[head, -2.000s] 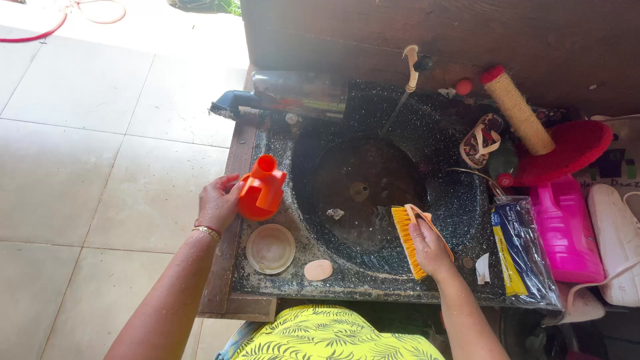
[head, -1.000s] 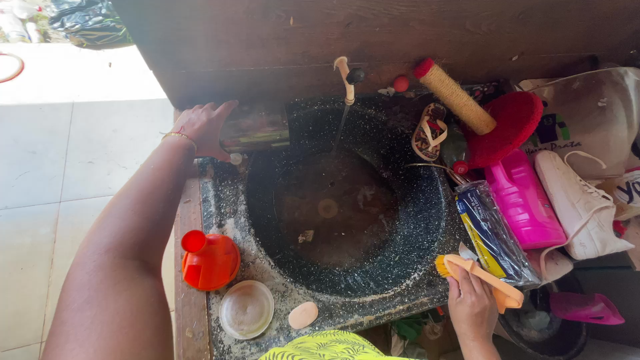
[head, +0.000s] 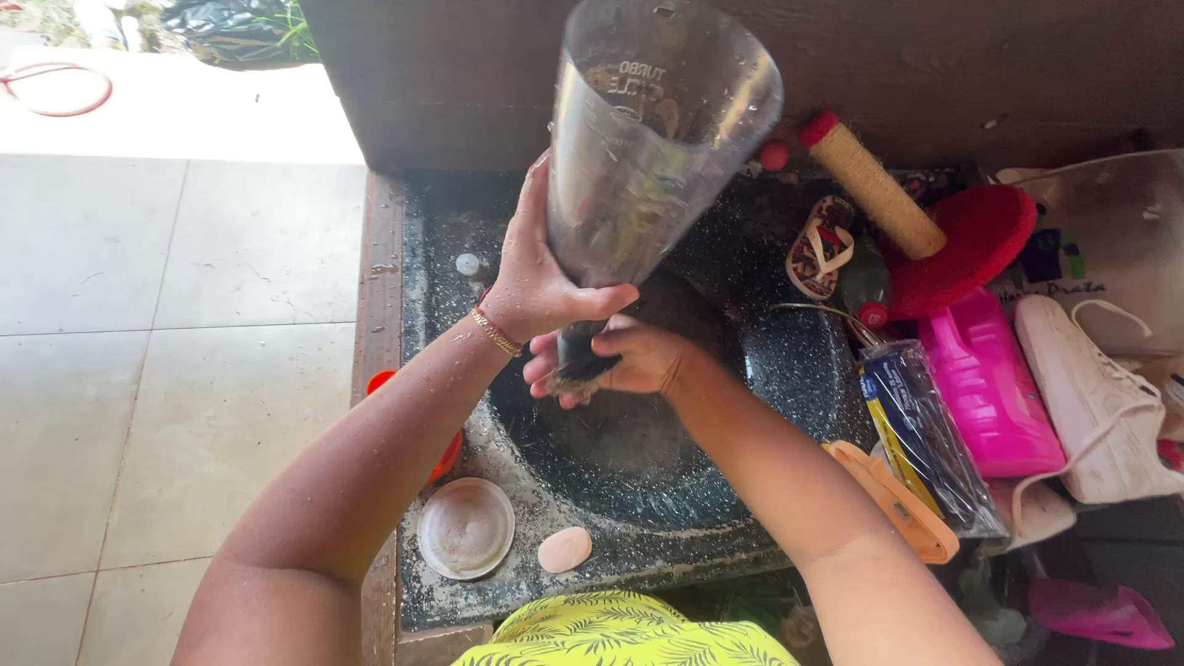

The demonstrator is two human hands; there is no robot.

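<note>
A tall clear plastic vacuum cleaner dust container (head: pixel 638 157) is tilted above the speckled dark stone sink (head: pixel 805 388). My left hand (head: pixel 546 268) grips its lower side, thumb across the front. Below, my right hand (head: pixel 620 361) is cupped around the container's narrow dark lower end, fingers partly spread. The orange-handled brush (head: pixel 893 499) lies on the sink's right edge, partly behind my right forearm. An orange plastic part (head: pixel 447 457) stands at the left edge, mostly hidden by my left arm. Near it are a round shallow dish (head: pixel 466 528) and a bar of soap (head: pixel 564 549).
Right of the basin are a flip-flop (head: pixel 820 247), a scratching post with red base (head: pixel 874 190), a pink plastic jug (head: pixel 994 393), a packaged item in plastic (head: pixel 930 435) and a white sneaker (head: pixel 1091 398). A wooden panel (head: pixel 462 83) rises behind the sink.
The clear container, earlier lying at the sink's back left, is now raised in my hands. My right hand has let go of the brush. The orange part, first in my left hand, was set down.
</note>
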